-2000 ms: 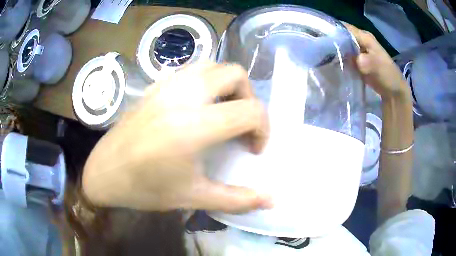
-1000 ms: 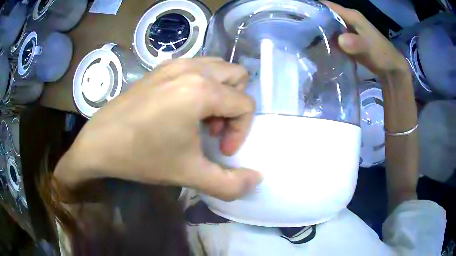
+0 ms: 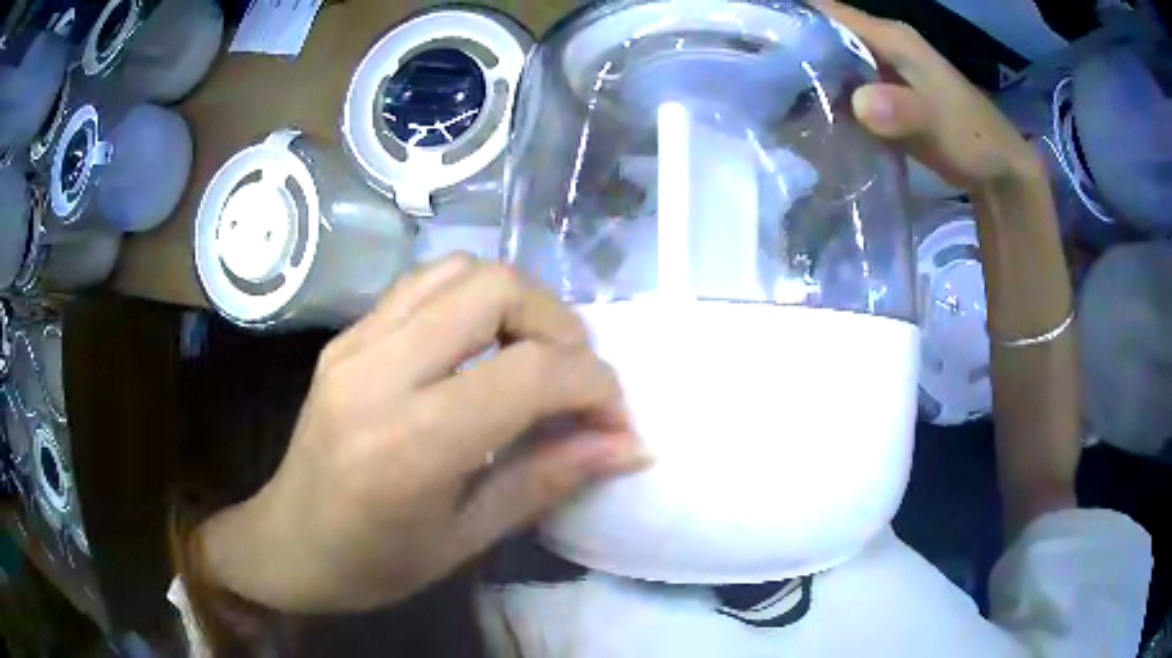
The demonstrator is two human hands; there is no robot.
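A big rounded water tank (image 3: 752, 431), with a clear upper wall and a glossy white lower part, stands upright in front of me. A white column shows inside the clear wall. My right hand (image 3: 932, 109) grips the tank's upper right edge; part of its fingers is hidden behind the rim. My left hand (image 3: 450, 437) is at the tank's lower left side, back of the hand towards me. Its thumb and fingers are drawn together against or just in front of the white wall; nothing shows in them.
A dark-centred unit (image 3: 368, 113) and a unit with a slotted white disc (image 3: 206, 238) are left of the tank on the brown bench (image 3: 264, 97). A paper slip (image 3: 274, 23) lies behind. Waiting tanks crowd the left (image 3: 154, 152) and right (image 3: 1131, 142). Another slotted disc (image 3: 951, 328) shows behind my right forearm.
My left hand has moved down, and its fingers and thumb have closed together. The tank has shifted slightly left and turned a little. The dark-centred unit's tab now shows. My right hand keeps its grip.
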